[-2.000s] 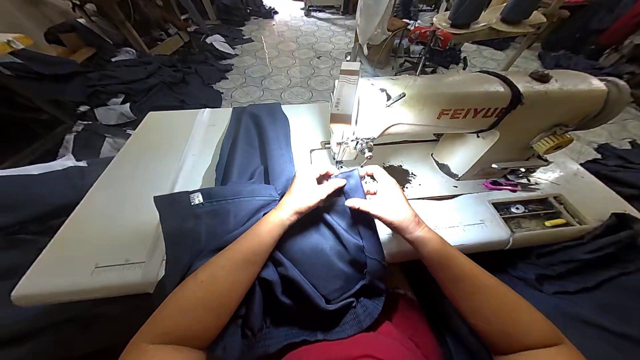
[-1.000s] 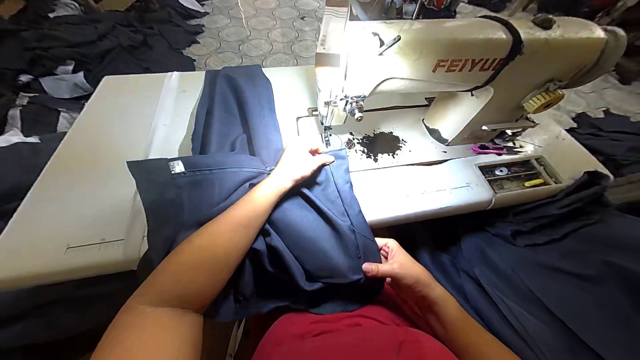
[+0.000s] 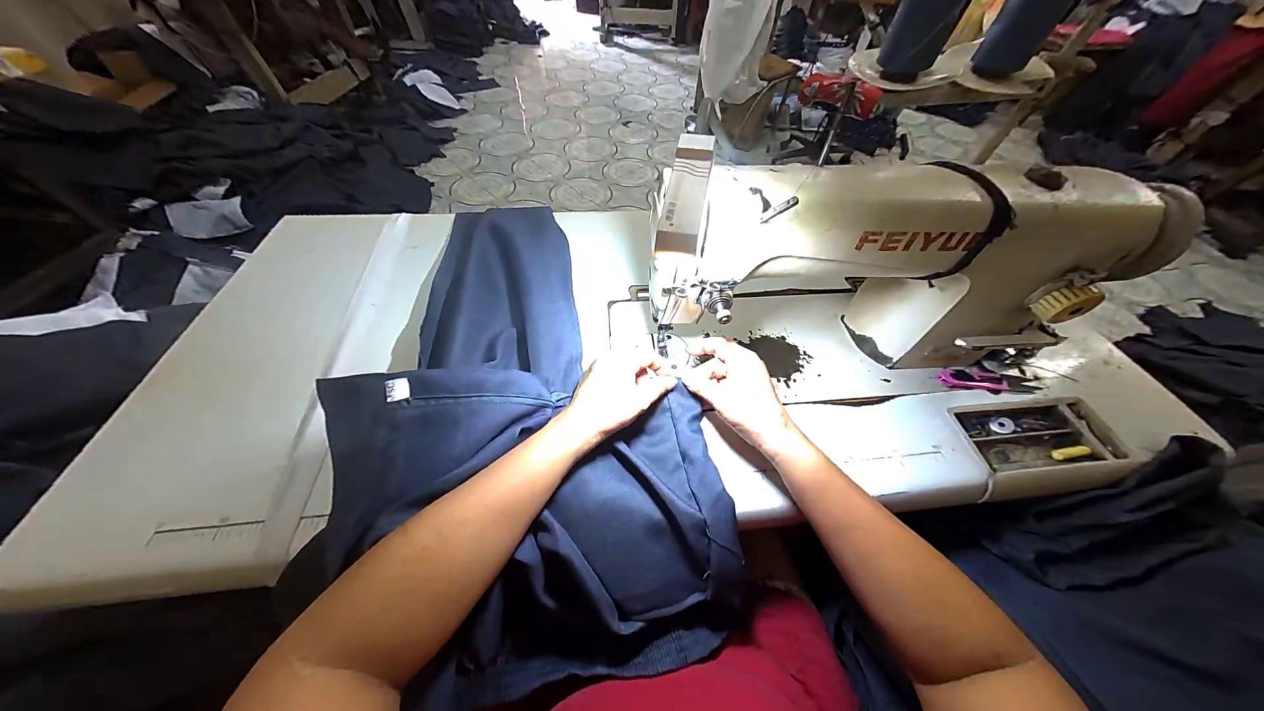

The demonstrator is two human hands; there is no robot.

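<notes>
A navy fabric garment piece (image 3: 632, 523) with a small white label lies over the table edge and hangs into my lap. Close in front of the needle and presser foot (image 3: 664, 338) of the white industrial sewing machine (image 3: 820, 222), my left hand (image 3: 622, 390) pinches the garment's upper edge. My right hand (image 3: 733, 385) grips the same edge just to the right, its fingertips almost touching those of the left. The cloth between the fingertips is partly hidden.
Dark lint (image 3: 775, 357) lies on the machine bed. Pink-handled scissors (image 3: 973, 379) rest right of it, behind an inset tray (image 3: 1116, 456) with a bobbin. Dark cloth (image 3: 1136, 563) is heaped at the right; more cloth piles (image 3: 326, 148) cover the floor at back left.
My right hand has moved from the garment's lower right edge up to its top edge beside my left hand. The view has tilted upward.
</notes>
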